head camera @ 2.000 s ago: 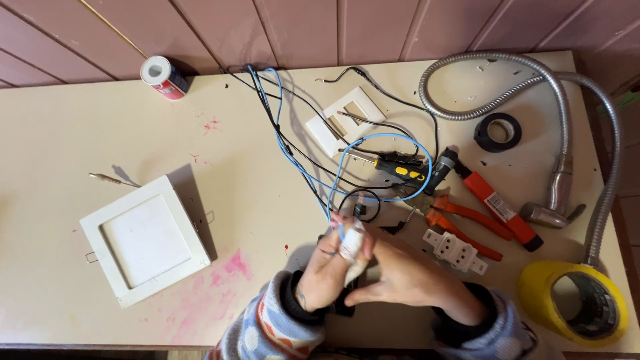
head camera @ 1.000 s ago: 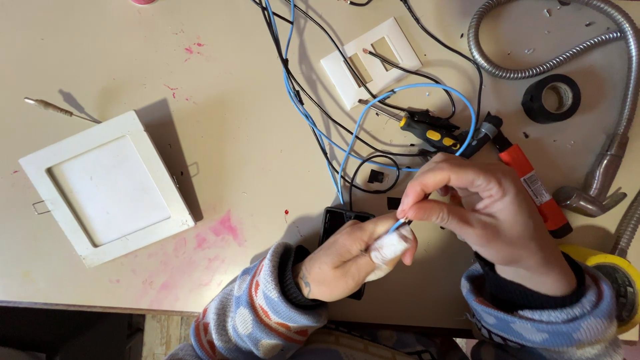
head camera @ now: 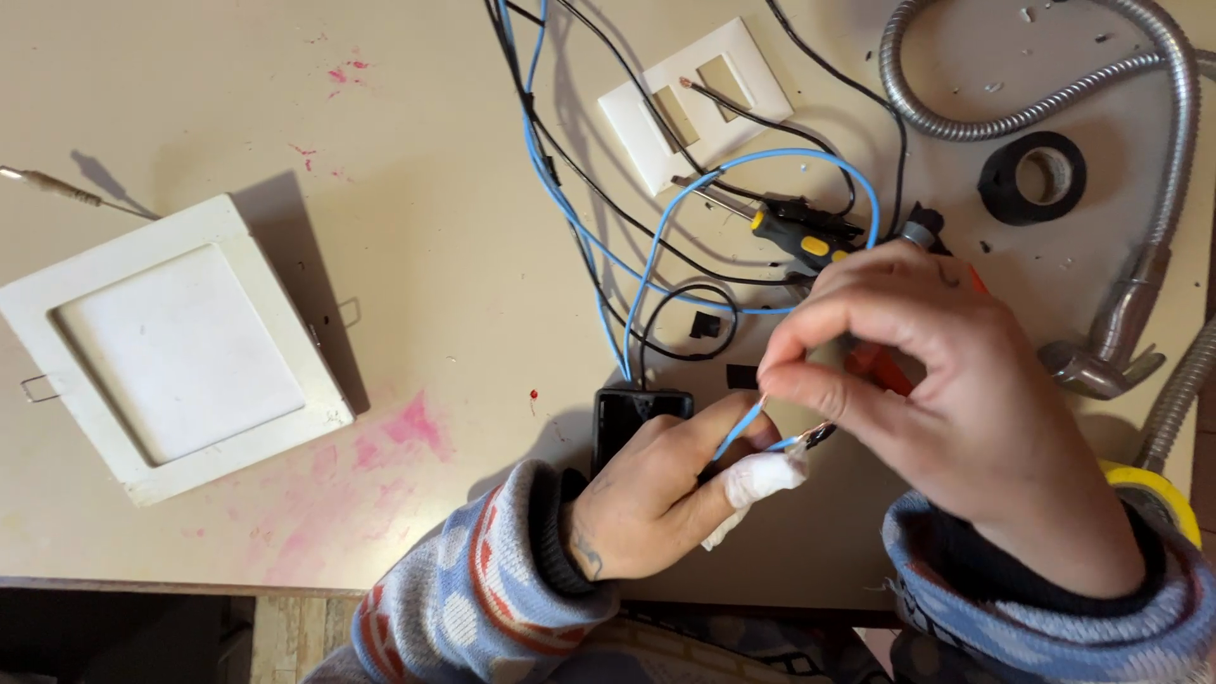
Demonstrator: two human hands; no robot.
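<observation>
My left hand (head camera: 665, 484), its thumb wrapped in white bandage (head camera: 765, 478), holds short blue wires (head camera: 736, 432) with bare copper ends. My right hand (head camera: 912, 380) pinches the bare tip of one blue wire between thumb and index finger. Another stripped end, beside a bit of black, shows just above the bandaged thumb. A black plastic box (head camera: 622, 418) lies partly under my left hand, with a blue and a black cable at its upper edge. Beyond my right hand are a screwdriver (head camera: 803, 239) with a black and yellow handle and a mostly hidden red-orange tool (head camera: 879, 369).
On the left lies a square white panel light (head camera: 176, 347) with spring clips. A white switch faceplate (head camera: 698, 104) lies under cables at the top. To the right are black electrical tape (head camera: 1033, 179), a flexible metal hose (head camera: 1178, 123) and a yellow tape roll (head camera: 1154, 499) near the table's edge.
The view has come closer to the table. My hands, bunched together two seconds ago, are now more apart, and the blue wire ends show between them.
</observation>
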